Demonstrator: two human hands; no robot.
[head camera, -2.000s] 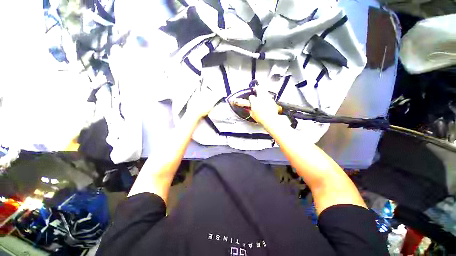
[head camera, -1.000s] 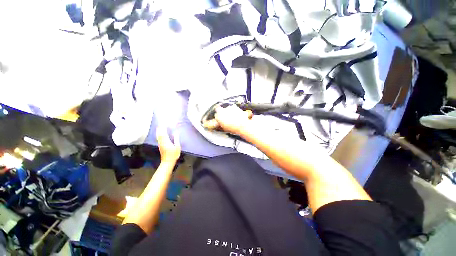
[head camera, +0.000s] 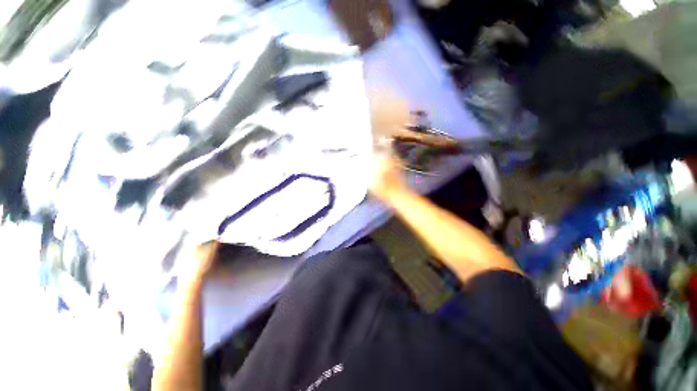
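The white garment with black strips (head camera: 153, 137) lies spread over the pressing table. A black-outlined panel (head camera: 279, 206) shows near its front edge. The steam iron (head camera: 420, 153) is blurred at the table's right side, off the garment, with its orange-brown handle visible. My right hand (head camera: 386, 172) is at the iron's left side; blur hides whether its fingers grip it. My left hand (head camera: 205, 256) is at the garment's front edge, left of the panel, overexposed; its grip is unclear.
The lavender table (head camera: 420, 69) runs diagonally, with a brown patch (head camera: 363, 19) at its far end. The dark hose (head camera: 512, 149) runs right from the iron. A red item (head camera: 633, 292) and blue bundles (head camera: 588, 237) lie below at the right.
The view has swung right and is blurred. The iron and my right hand have moved off the garment to the table's right side. My left hand has moved to the garment's edge.
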